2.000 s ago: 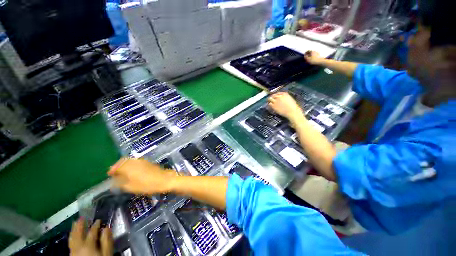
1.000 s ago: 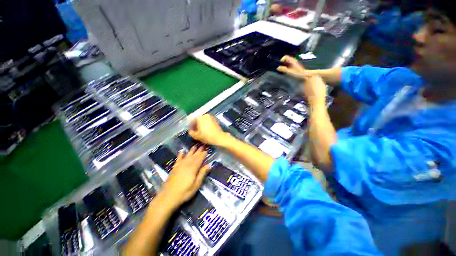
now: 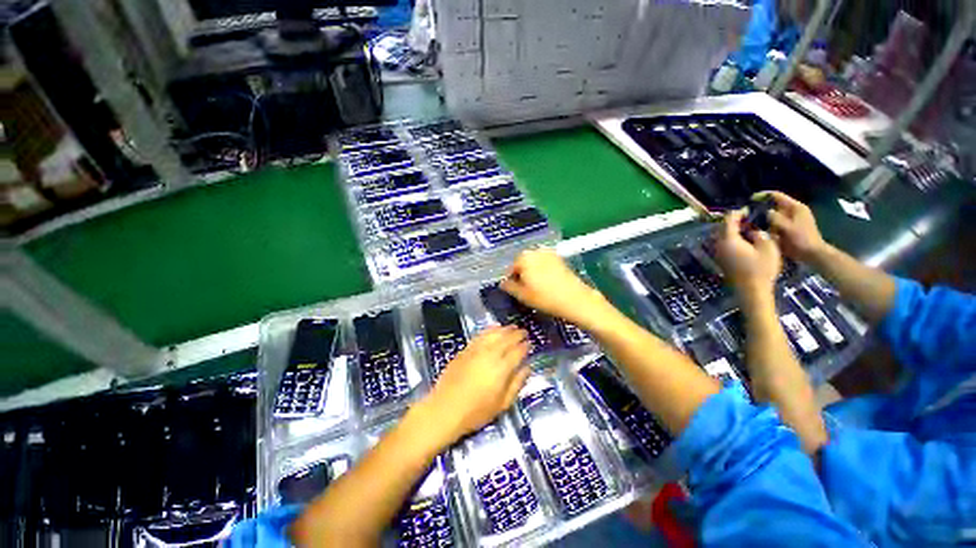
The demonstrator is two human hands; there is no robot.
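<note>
A clear tray with keypad phones in two rows lies in front of me. My left hand is over the middle of the tray, fingers pointing to the upper right. My right hand is at the tray's far edge with fingers curled, near the top of a dark phone in the back row. My left fingertips are near that phone's lower end. The fingertips are partly hidden, so I cannot tell whether either hand grips it. More phones lie face up in their pockets.
A second clear tray of phones lies on the green belt. Glossy black trays are at the left. A neighbouring worker's hands hold a small dark piece above another clear tray. A black tray stands behind.
The view has swung right and back left. My hands have moved from the left tray pockets to the back row's middle-right pocket. The neighbour's hands now hold a dark piece.
</note>
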